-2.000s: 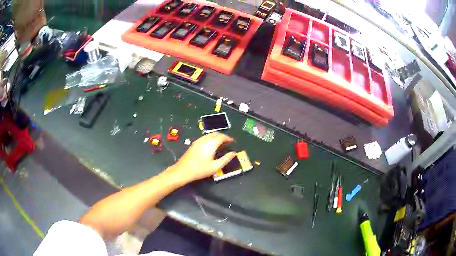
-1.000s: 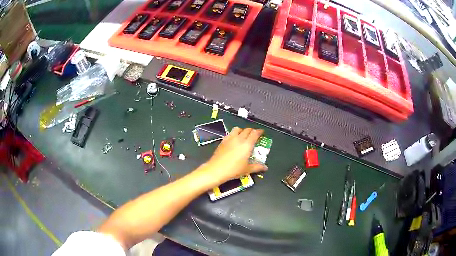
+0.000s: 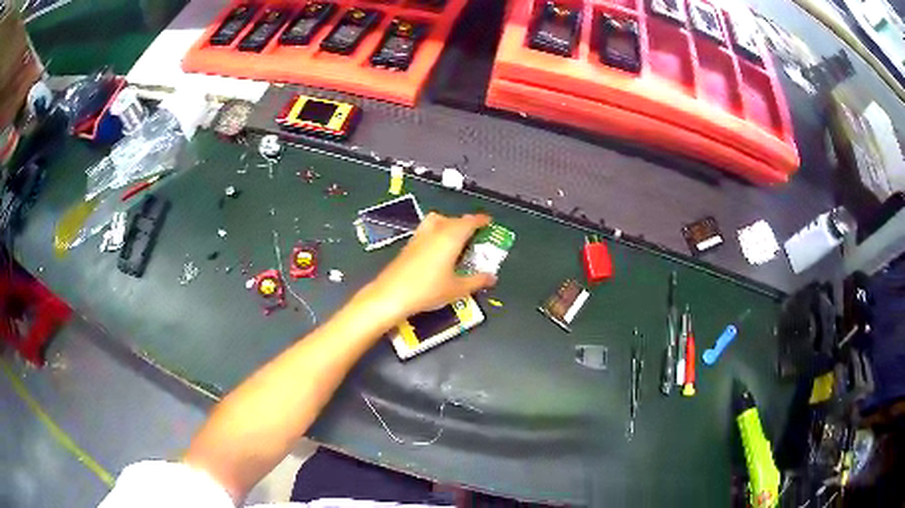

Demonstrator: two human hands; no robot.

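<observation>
My left hand [image 3: 427,263] reaches in from the lower left, palm down. Its thumb and fingers are around the edges of a green circuit board [image 3: 491,250] with a silvery part, and it grips the board just above the mat. A yellow-faced phone part [image 3: 437,325] with a pale frame and dark window lies just below the hand, partly covered by it. A loose LCD screen [image 3: 390,221] lies just left of the fingers. My right hand is not in view.
Foam trays [image 3: 635,94] with phones stand on the ledge, beside a yellow-framed phone [image 3: 318,115]. Two red pieces [image 3: 304,260] and a black housing [image 3: 144,235] lie left. A red block [image 3: 596,258], battery [image 3: 564,304], tweezers [image 3: 635,382] and green electric screwdriver [image 3: 757,451] are right.
My left hand has left the yellow-faced phone part and taken hold of the green circuit board, which has turned and shifted a little left. The view has also shifted.
</observation>
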